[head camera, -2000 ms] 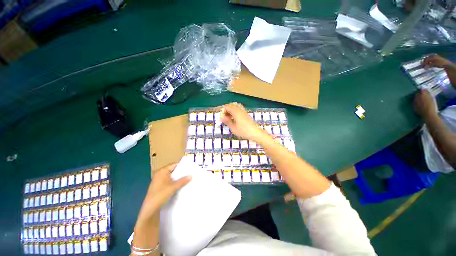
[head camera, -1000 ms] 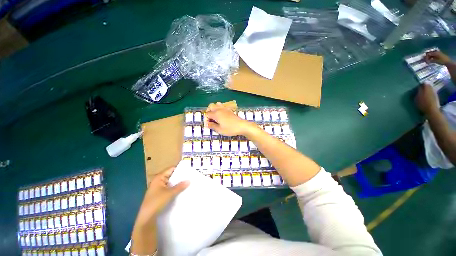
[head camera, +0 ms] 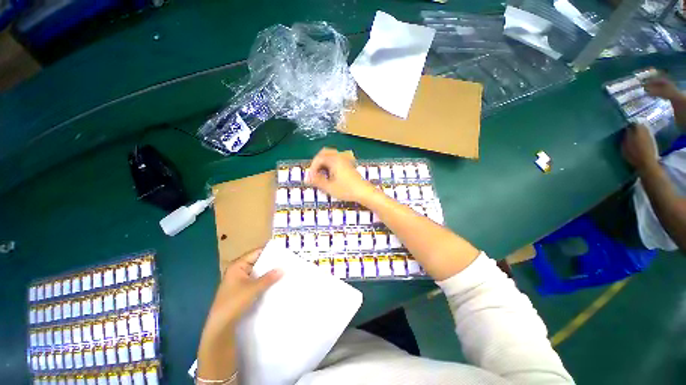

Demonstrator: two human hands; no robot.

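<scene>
My left hand (head camera: 244, 289) is shut on a white sheet (head camera: 305, 316), thumb on top, at the front edge of the central tray. My right hand (head camera: 335, 174) is over the tray's back row, left of its middle, fingers bent together; whether a small piece is between the fingertips cannot be told. The clear central tray (head camera: 442, 219) holds rows of small white cells (head camera: 370, 266) with amber ends. The sheet and my right forearm hide parts of it. Brown cardboard (head camera: 244, 214) shows at its left side.
A second filled tray (head camera: 94, 312) lies at the left. A white bottle (head camera: 183, 218) and black device (head camera: 154, 178) lie left of the cardboard. Behind are clear wrap (head camera: 301, 79), a white sheet (head camera: 395, 64) and cardboard (head camera: 444, 120). Small white pieces (head camera: 542, 161) lie at the right. Another person's hands work far right.
My right hand first moved left along the back row and has since lifted slightly, its fingers curling in. My left hand keeps hold of the white sheet. The view has shifted slightly.
</scene>
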